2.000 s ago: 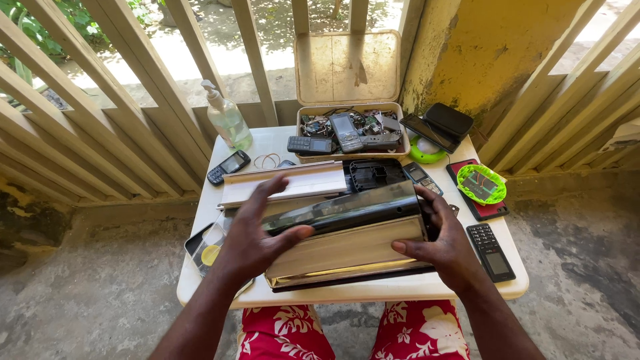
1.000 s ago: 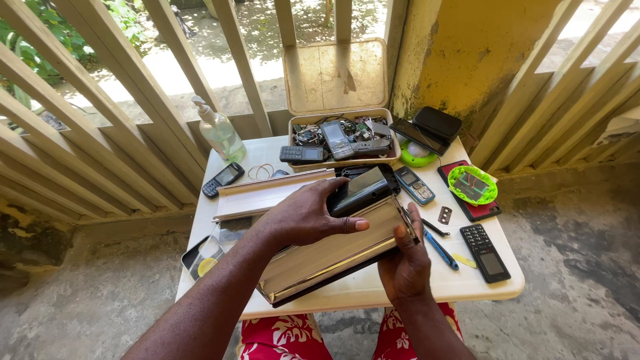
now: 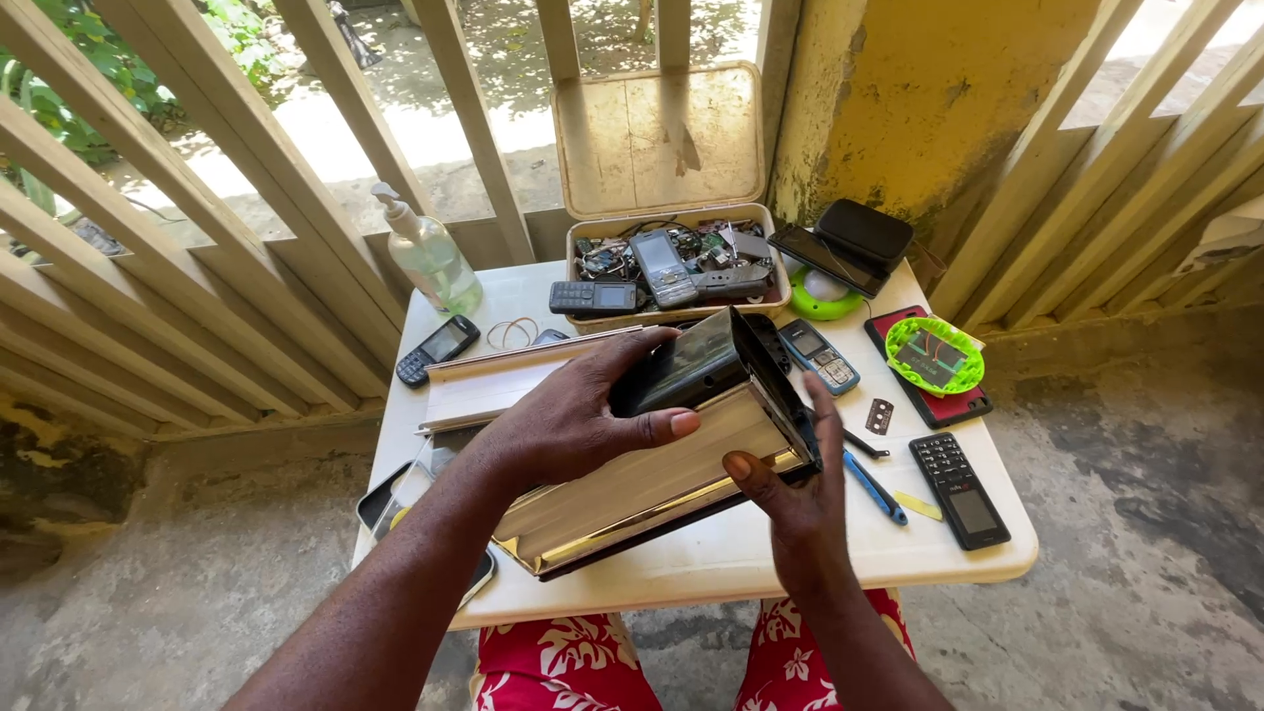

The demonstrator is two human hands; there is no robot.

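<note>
A long metal casing point(image 3: 632, 474) with a shiny reflective inside and dark end piece is held tilted over the white table. My left hand point(image 3: 583, 410) grips a black glossy part point(image 3: 691, 365) lying along the casing's upper side, thumb on its near face. At the casing's right end is my right hand point(image 3: 805, 484), its thumb on the metal edge and its fingers behind the dark end. Behind them a second pale metal channel point(image 3: 504, 380) lies on the table. A blue screwdriver-like tool point(image 3: 874, 487) rests right of my right hand.
An open plastic box point(image 3: 583, 237) of circuit parts and phones stands at the back. A pump bottle point(image 3: 434, 262) is at back left. Around the right side lie a blue-grey phone point(image 3: 820, 355), a black keypad phone point(image 3: 958, 491) and a green-rimmed device point(image 3: 933, 355). Slatted railings border the table.
The casing has turned so its right end points up and away. My right hand has moved from the casing's right side toward its lower right end. The blue tool, hidden at first, has come into sight.
</note>
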